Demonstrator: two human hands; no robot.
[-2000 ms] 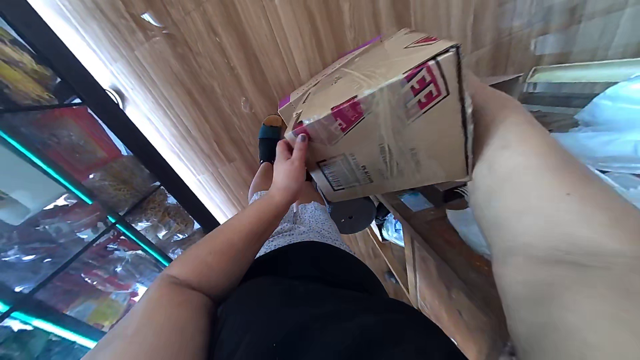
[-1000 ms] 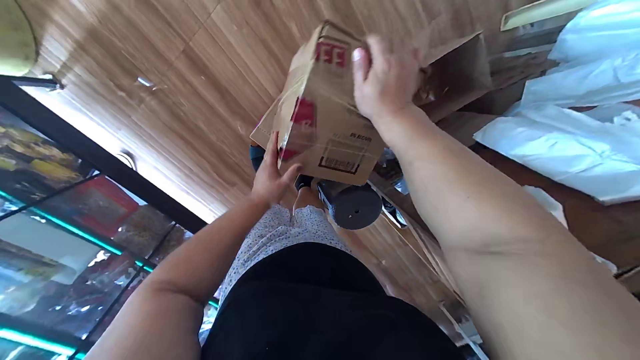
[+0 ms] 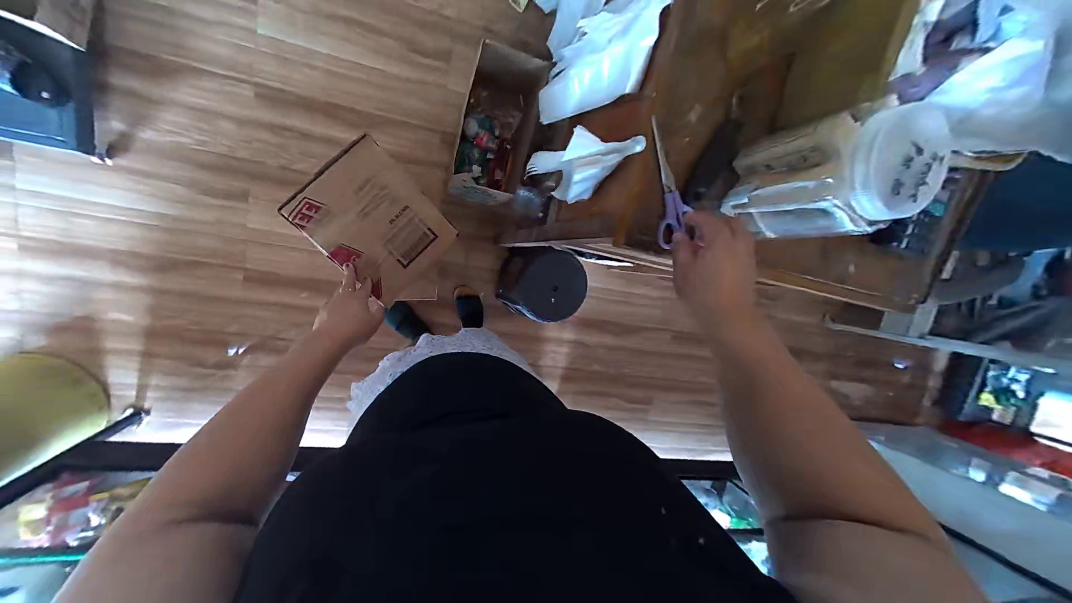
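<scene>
My left hand [image 3: 350, 311] grips the lower edge of a cardboard box [image 3: 368, 213] with printed marks, held over the floor at left of centre. At the front edge of a wooden table, my right hand [image 3: 712, 260] has its fingertips at the purple handles of a pair of scissors [image 3: 674, 213]. The blades point away from me across the tabletop. Whether the fingers are closed on the handles is hard to tell.
On the wooden table [image 3: 624, 201] lie white plastic bags [image 3: 586, 163] and lidded plastic jars [image 3: 896, 167]. An open carton [image 3: 512, 75] with mixed items stands left of it. A dark round stool [image 3: 544, 285] is by my feet. A yellow round object [image 3: 50, 410] is at far left.
My right hand has left the box and moved right to the scissors on the table. My left hand still holds the box. The view has shifted toward the table.
</scene>
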